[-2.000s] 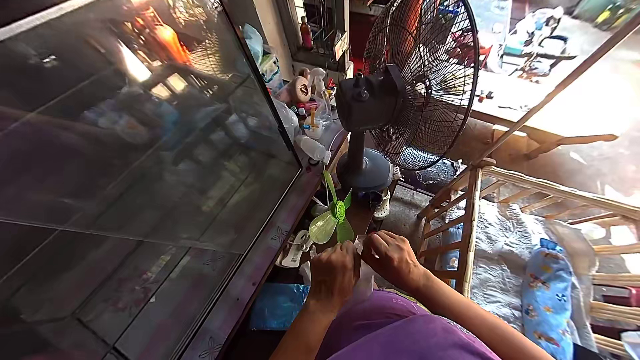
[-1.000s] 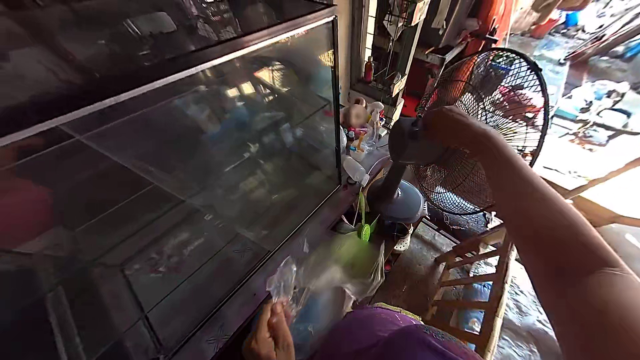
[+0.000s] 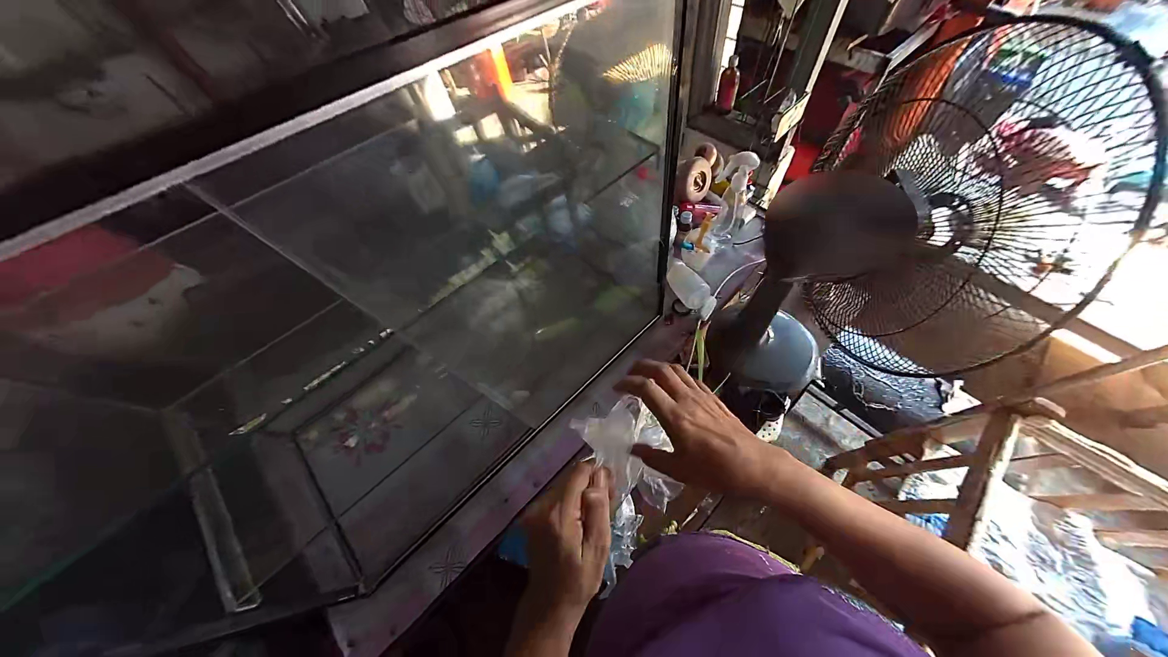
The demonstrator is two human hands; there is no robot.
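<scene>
My left hand [image 3: 573,529] is closed on a clear plastic bag [image 3: 613,438], low at the centre beside the glass case's ledge. Just right of it is my right hand [image 3: 698,429], fingers spread and curved over the bag; whether they touch it is hard to tell. A black pedestal fan [image 3: 844,224] stands beyond my right hand, its wire cage facing right. The green fan blade is mostly hidden behind my right hand; only a thin green strip shows above it.
A glass display case [image 3: 411,274] fills the left side. Past its corner, a white plastic bottle [image 3: 691,288], a spray bottle [image 3: 733,196] and small items crowd the ledge. A wooden slatted frame [image 3: 985,484] with cloth inside stands at the right.
My right hand was at the fan's motor housing one second ago and is now back by the bag. The green blade, plainly visible two seconds ago, is now mostly hidden.
</scene>
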